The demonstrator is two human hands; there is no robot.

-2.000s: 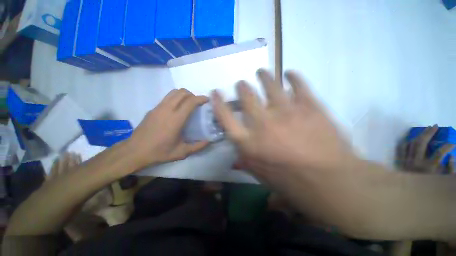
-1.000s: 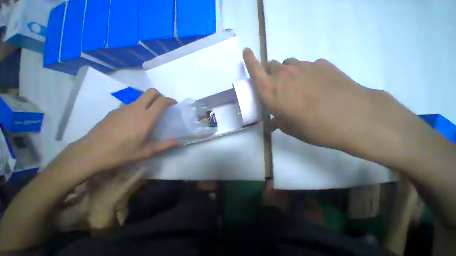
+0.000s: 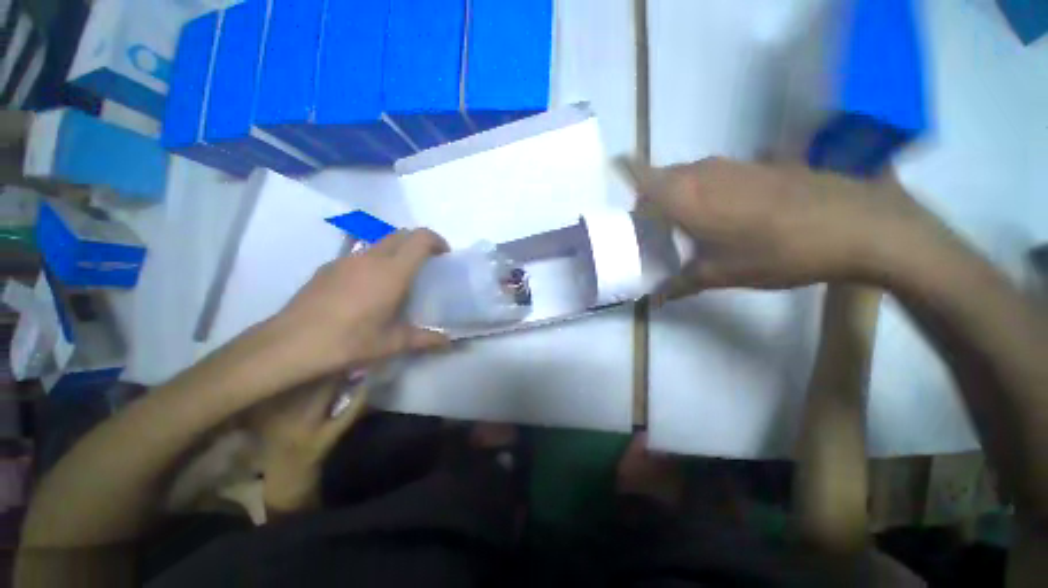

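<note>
An open carton (image 3: 556,273) lies in front of me with its white lid (image 3: 506,167) standing open behind it. My left hand (image 3: 374,293) grips a frosted translucent body (image 3: 451,287) at the carton's left part. A small dark part (image 3: 518,286) with fine wires shows at the body's right end. A white curved flap or band (image 3: 611,255) stands at the carton's right end. My right hand (image 3: 713,224) is at that end, blurred, with its fingers around the edge; its exact hold is unclear.
Closed blue boxes (image 3: 351,75) stand in a row at the upper left. Lighter blue and white cartons (image 3: 109,155) are at the far left. Another open white box (image 3: 276,247) is left of mine. Another person's arm (image 3: 845,414) reaches to a blurred blue box (image 3: 879,80) at right.
The carton came into clear view as my right hand moved off the body to the carton's right end. A blue box and another person's arm have appeared at right.
</note>
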